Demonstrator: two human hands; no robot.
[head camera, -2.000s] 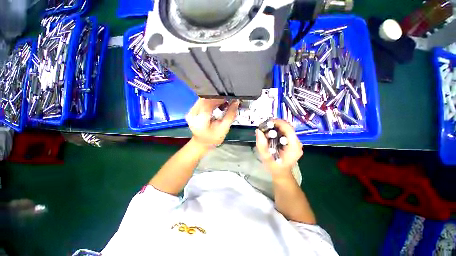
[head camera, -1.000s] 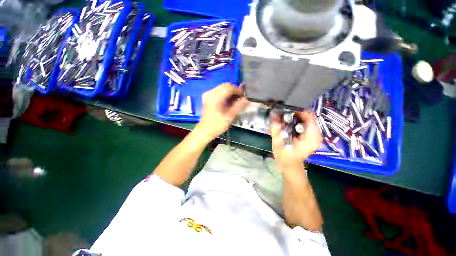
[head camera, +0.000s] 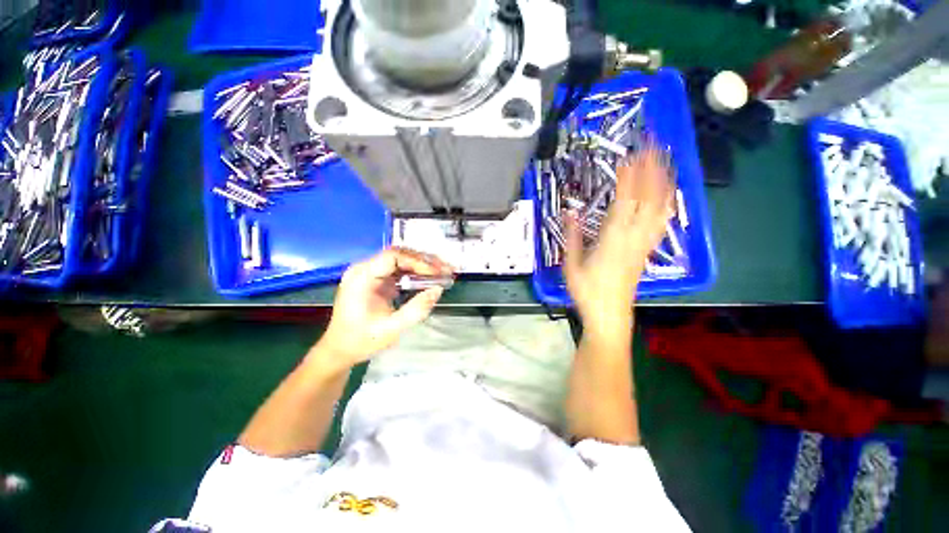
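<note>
My left hand is at the front edge of the press, its thumb and fingers closed on a slim silver metal pin. My right hand is over the right blue parts tray, fingers spread and blurred, with no pin visible in it. Many metal pins lie in that tray. The left blue parts tray holds pins mostly at its back, with blue bottom showing. The press cylinder stands between the trays above the silver-white base plate.
Stacked blue trays heaped with pins stand far left. A far-right blue tray holds paler pieces. A round pale cap and a brass-coloured fitting are at the back right. Red openwork shapes are on the floor.
My right hand has moved from the front of the press to over the right tray; the several pins it held no longer show. My left hand now shows a pin just in front of the base plate.
</note>
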